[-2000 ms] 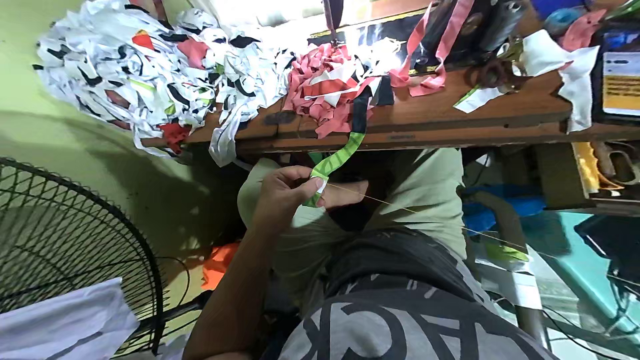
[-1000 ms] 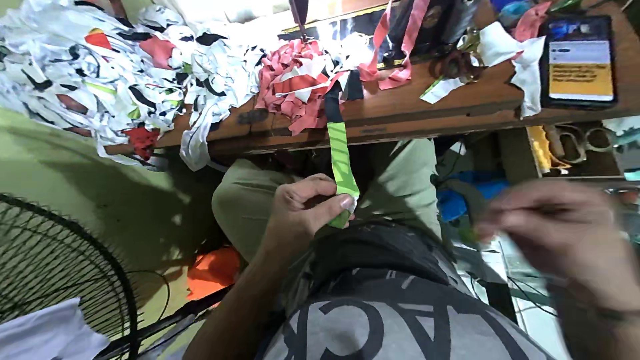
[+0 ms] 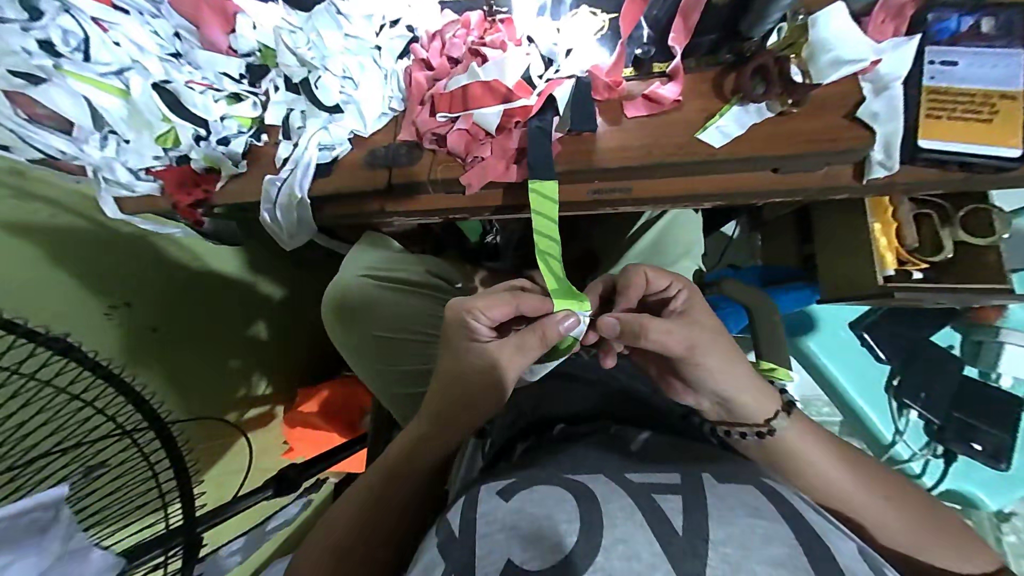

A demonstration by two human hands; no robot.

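A fabric strip (image 3: 546,232), lime green with a black upper part, hangs from the table's front edge down to my lap. My left hand (image 3: 504,336) pinches its lower end, where white cloth shows beside the thumb. Close against that end is my right hand (image 3: 656,336), thumb and fingers bunched at the strip's edge; whatever lies between its fingertips is too small to make out. The strip's top runs into a heap of pink fabric strips (image 3: 464,152) on the wooden table.
White fabric strips (image 3: 336,48) pile up at the table's left. Scissors (image 3: 772,80), cloth scraps (image 3: 888,120) and a phone (image 3: 970,88) lie at the right. Below are an open drawer (image 3: 944,284) and a teal surface (image 3: 848,400). A wire-guarded fan (image 3: 80,416) stands lower left.
My right hand, out to the right and blurred one second ago, has come in to the strip's end beside my left hand. My left hand still pinches the strip.
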